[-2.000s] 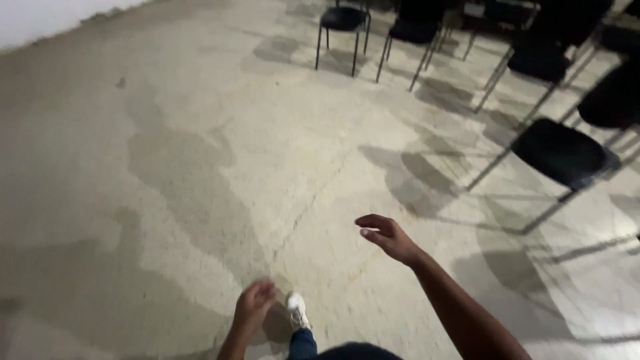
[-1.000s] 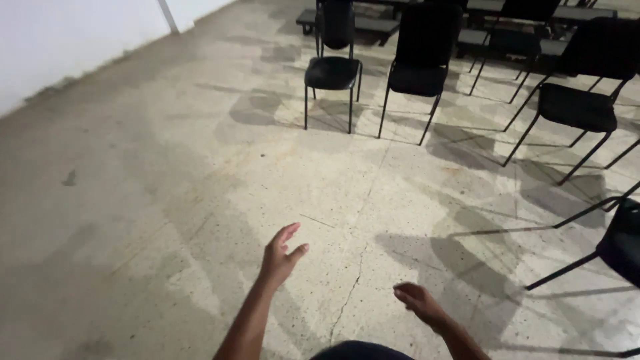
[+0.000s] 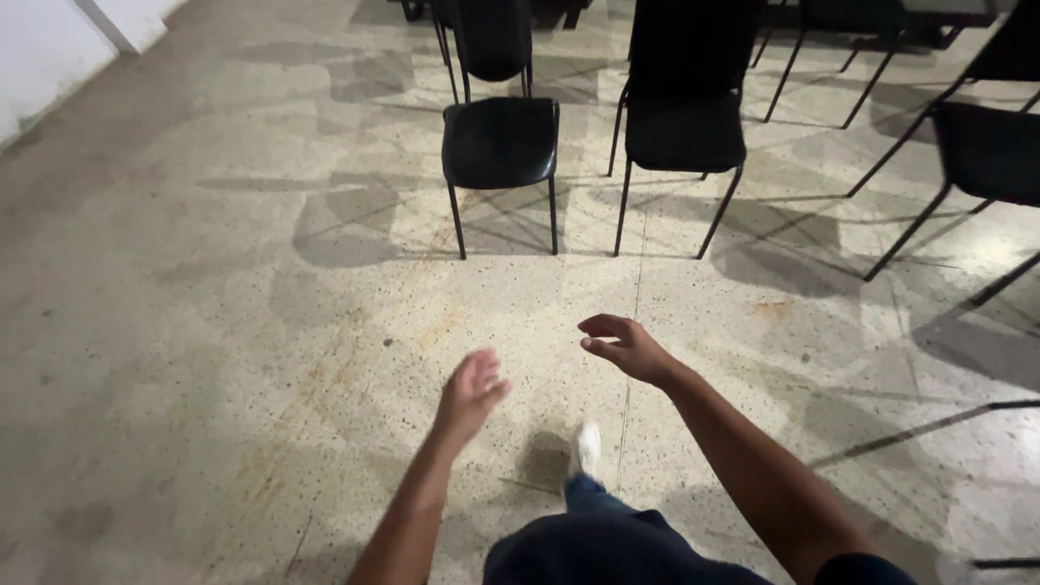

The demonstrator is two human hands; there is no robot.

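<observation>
My left hand [image 3: 473, 388] is held out over the speckled floor [image 3: 341, 455], slightly blurred, fingers apart and holding nothing. To its right, my right hand [image 3: 621, 348] is also empty, its fingers loosely bent with a gap between thumb and fingers. Neither hand touches anything. Beyond them stands a black chair [image 3: 501, 145] with thin dark metal legs, its front legs toward me. A second black chair [image 3: 686, 134] is beside it on the right. My white shoe [image 3: 587, 448] shows on the floor below and between my hands.
More black chairs stand at the right, one with its seat [image 3: 995, 150] near the frame's edge and another [image 3: 853, 16] farther back. A dark low structure [image 3: 942, 15] lies behind them. A white wall [image 3: 49, 57] rises at the upper left. Chair shadows cross the floor.
The view has moved a lot, and the two front chairs now appear nearer and larger in it. My right hand is raised farther forward than one second ago. Both hands stay empty.
</observation>
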